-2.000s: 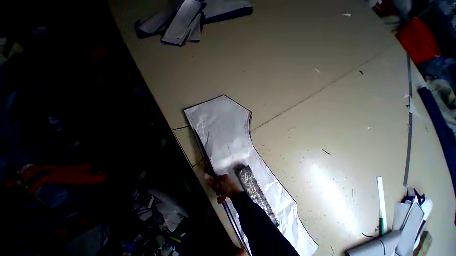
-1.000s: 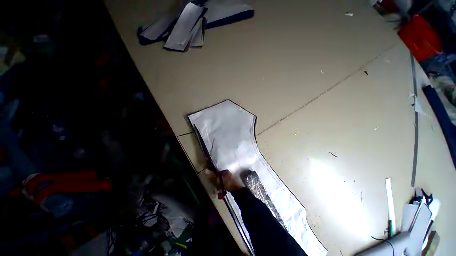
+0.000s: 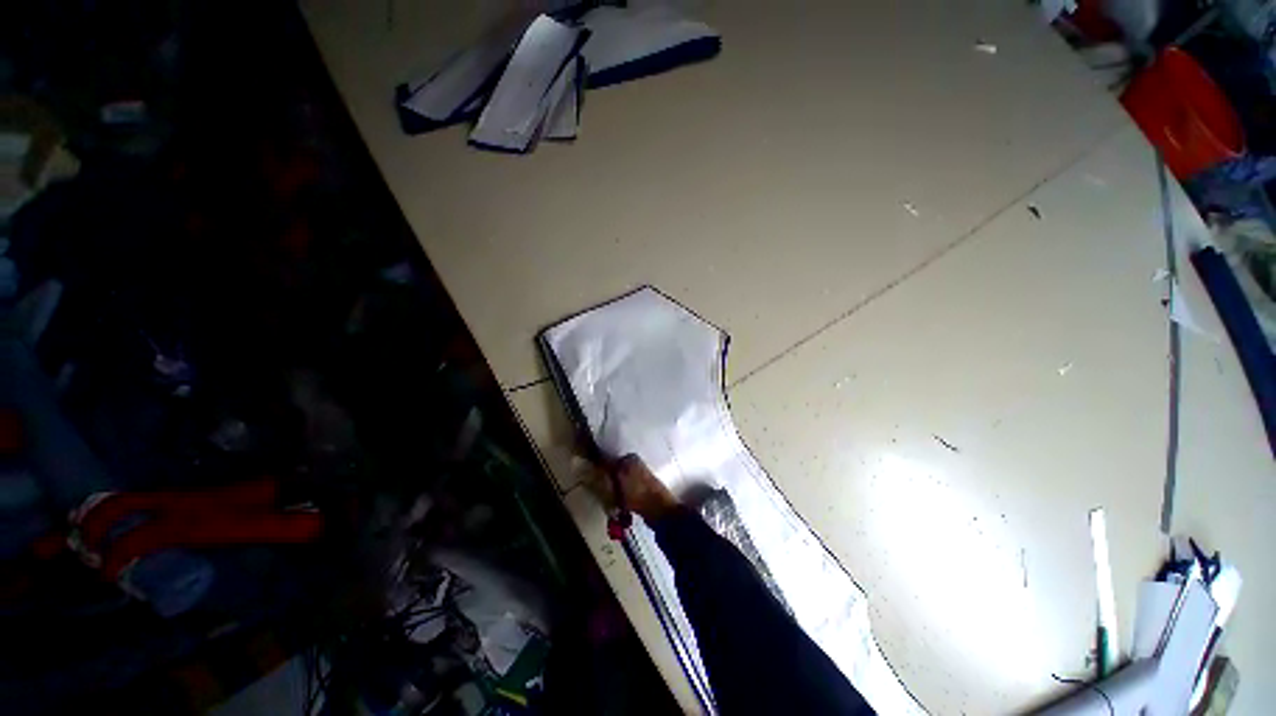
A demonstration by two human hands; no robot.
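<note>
A long garment panel (image 3: pixel 647 367) with a white, creased top and thin dark edge lies along the table's left side. My right hand (image 3: pixel 637 492), blurred, reaches in from the bottom in a dark sleeve. It is closed on shears (image 3: pixel 617 526) with red handle parts at the panel's left edge. The blades are hard to make out against the dark edge line. A dark, mottled pattern weight (image 3: pixel 738 534) lies on the panel just right of my hand, partly hidden by the sleeve. My left hand is not in view.
White-topped navy pieces (image 3: pixel 529 84) lie at the far end of the beige table (image 3: pixel 868 182). A pale bundle (image 3: pixel 1173 629) and a white strip with a green end (image 3: pixel 1101 574) lie at lower right. A red bucket (image 3: pixel 1184 112) stands beyond the right edge. Dark clutter fills the left.
My right hand and the shears have moved farther up along the panel's left edge, towards its far end. The whole view has shifted slightly. A bit of skin at the bottom edge no longer shows.
</note>
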